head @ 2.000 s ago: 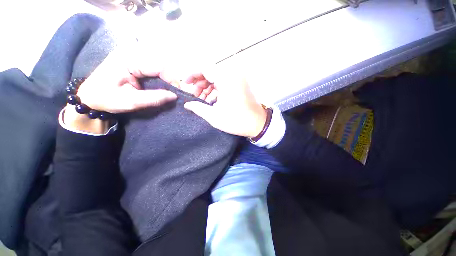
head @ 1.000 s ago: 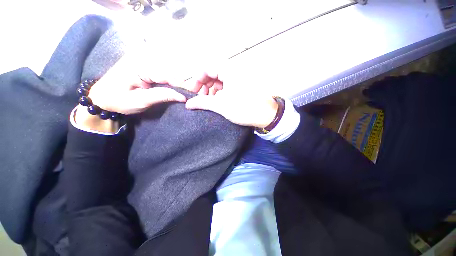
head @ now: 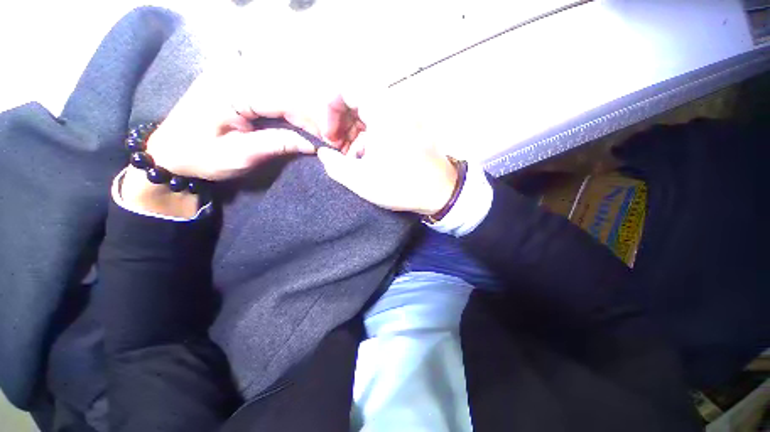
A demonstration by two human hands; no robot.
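The dark wool-like garment [head: 295, 245] lies over my lap and up onto the white machine bed. My left hand [head: 224, 139], with a black bead bracelet at the wrist, pinches its folded edge between thumb and fingers. My right hand [head: 384, 164], with a dark band at the wrist, pinches the same edge just beside it, fingers curled. The thumb tips nearly meet at the edge. Strong glare washes out the fingers and the cloth behind them.
The white machine bed [head: 540, 76] has a long dark slit and a grey ribbed edge. Small dark metal parts are cut off at the top rim. A brown printed package [head: 604, 211] with yellow and blue lies below the table edge at right, beside dark cloth.
Both hands stay on the folded edge and have shifted slightly. The metal parts at the top have mostly slid out of view as the view moved.
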